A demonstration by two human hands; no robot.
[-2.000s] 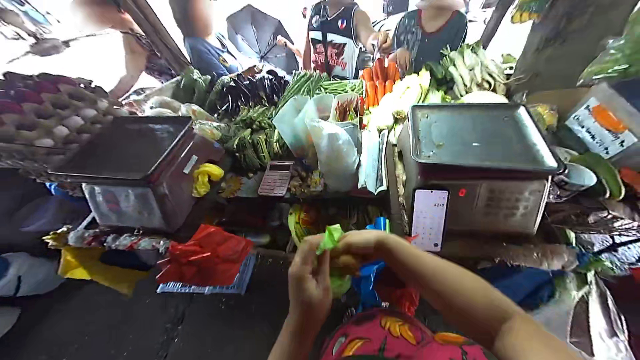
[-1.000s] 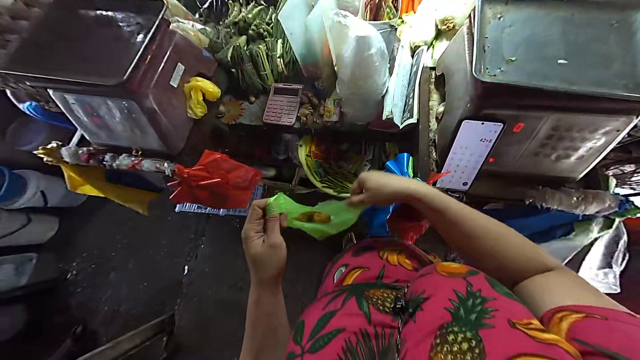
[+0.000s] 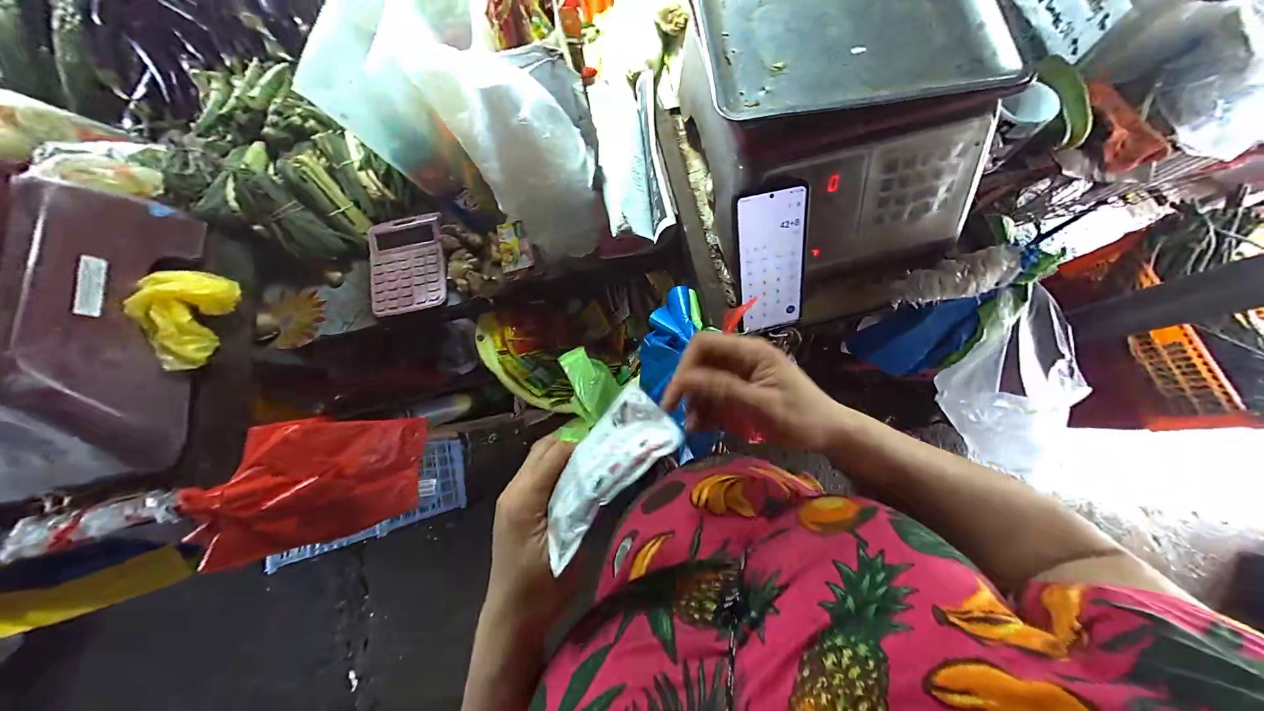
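Observation:
My left hand (image 3: 538,504) holds a green plastic bag (image 3: 590,387) together with a whitish plastic bag (image 3: 607,469) that hangs over my fingers. My right hand (image 3: 750,390) is at the upper right of the whitish bag, its fingers curled and slightly blurred; whether they grip its edge I cannot tell. Just behind the fingers is a bundle of blue plastic bags (image 3: 669,341). Beyond the green bag lies a round yellow-green basket (image 3: 494,360) with small packets in it. A smartphone (image 3: 772,259) showing a calculator leans against a weighing scale (image 3: 839,148).
A pink calculator (image 3: 407,267) lies by ginger and green vegetables (image 3: 286,188). White plastic bags (image 3: 523,148) hang at the back. Red plastic bags (image 3: 316,479) hang at the left, below a second scale (image 3: 89,326) with a yellow bag (image 3: 183,316) on it. A clear bag (image 3: 1022,380) hangs at the right.
The green bag was stretched between both hands a second ago; now it is bunched at my left hand. A whitish bag has appeared between my hands. The view has shifted right.

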